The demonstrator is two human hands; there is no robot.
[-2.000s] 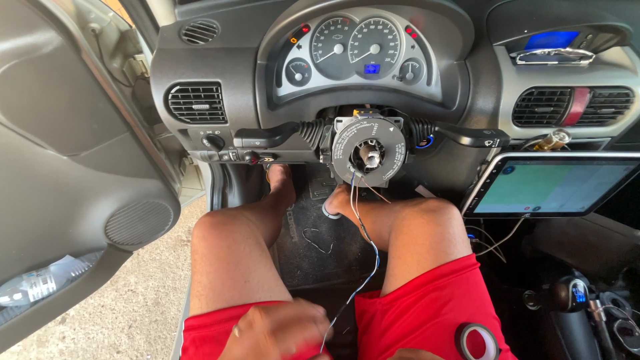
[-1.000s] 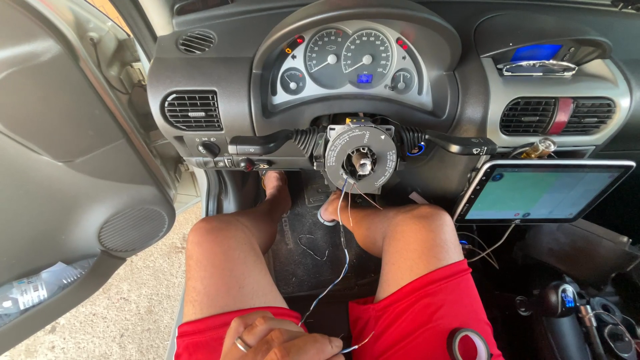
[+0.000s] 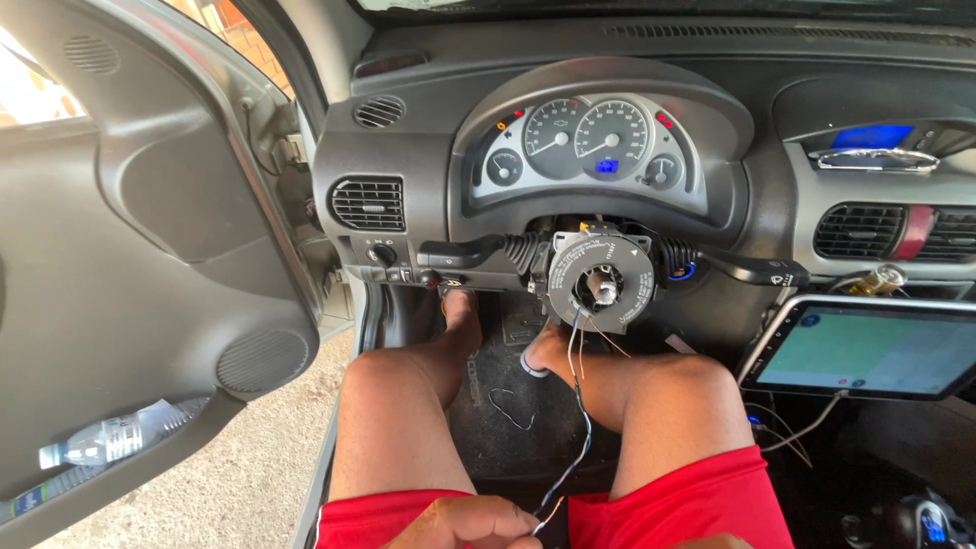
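My left hand (image 3: pixel 467 524) is at the bottom, in front of the red shorts, its thumb and finger pinched on the end of a twisted blue-and-white wire pair (image 3: pixel 577 457). Bare copper-coloured strands stick out beside the fingertips. Upward, the pair runs to the round clock spring (image 3: pixel 563 286) on the steering column, where no steering wheel is fitted. Thin loose wires (image 3: pixel 608 337) also hang from its lower part. Of my right hand (image 3: pixel 713 542), only a sliver shows at the bottom edge; its fingers are hidden.
Stalks (image 3: pixel 465 252) stick out both sides of the column below the lit instrument cluster (image 3: pixel 591 145). A tablet-like screen (image 3: pixel 862 347) with a cable stands at right, above the gear knob (image 3: pixel 930 526). The open door (image 3: pixel 152 229) holds plastic bottles (image 3: pixel 114 437). A wire scrap (image 3: pixel 509 408) lies on the floor mat.
The hands have moved lower in the picture, and the right hand is now mostly out of view. The tape roll seen earlier on the right thigh is no longer in view. The view has shifted.
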